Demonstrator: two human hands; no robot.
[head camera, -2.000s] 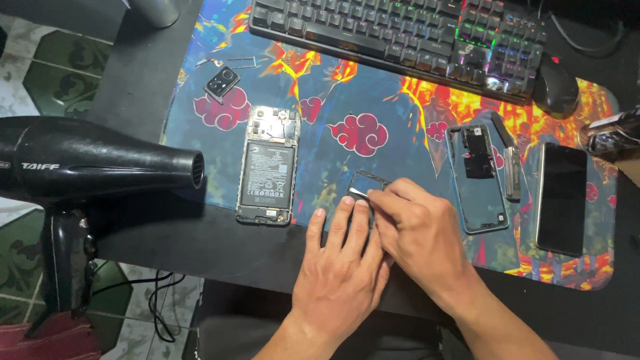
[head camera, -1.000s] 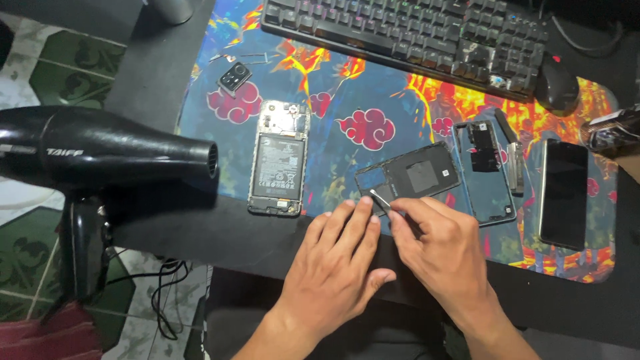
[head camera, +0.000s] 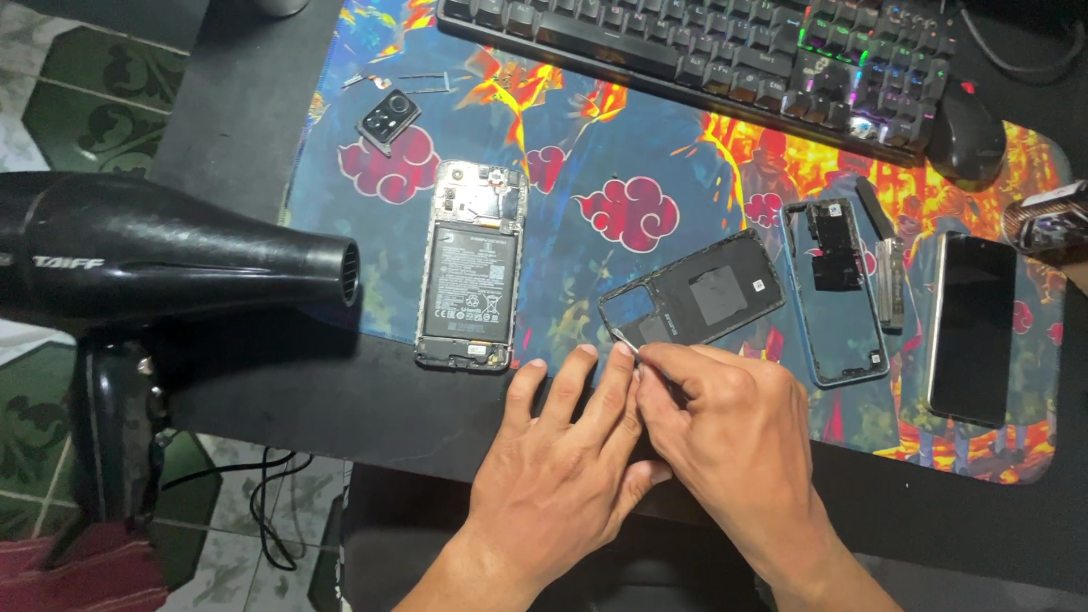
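My right hand (head camera: 731, 425) pinches a small thin metal tool (head camera: 626, 340), its tip at the lower left corner of a black phone back cover (head camera: 722, 289), which lies tilted on the mat with its inner side up. My left hand (head camera: 561, 459) rests with fingers spread at the mat's edge, a fingertip beside the tool; it holds nothing that I can see. Left of the cover lies an opened smartphone (head camera: 472, 280) with its battery showing. To the right is a blue-edged phone frame (head camera: 837, 297). A camera lens cover (head camera: 388, 119) lies at the upper left of the mat.
A black hair dryer (head camera: 195, 246) juts in from the left. A keyboard (head camera: 722, 68) and a mouse (head camera: 965, 140) stand at the back of the patterned mat (head camera: 544, 255). Further right are a folded multi-blade tool (head camera: 890, 280) and a dark-screened smartphone (head camera: 973, 327). Cables hang at lower left.
Two seconds ago my hands hid most of the back cover; now it shows, turned at a slant above my fingers. The tool tip is now at its lower left corner.
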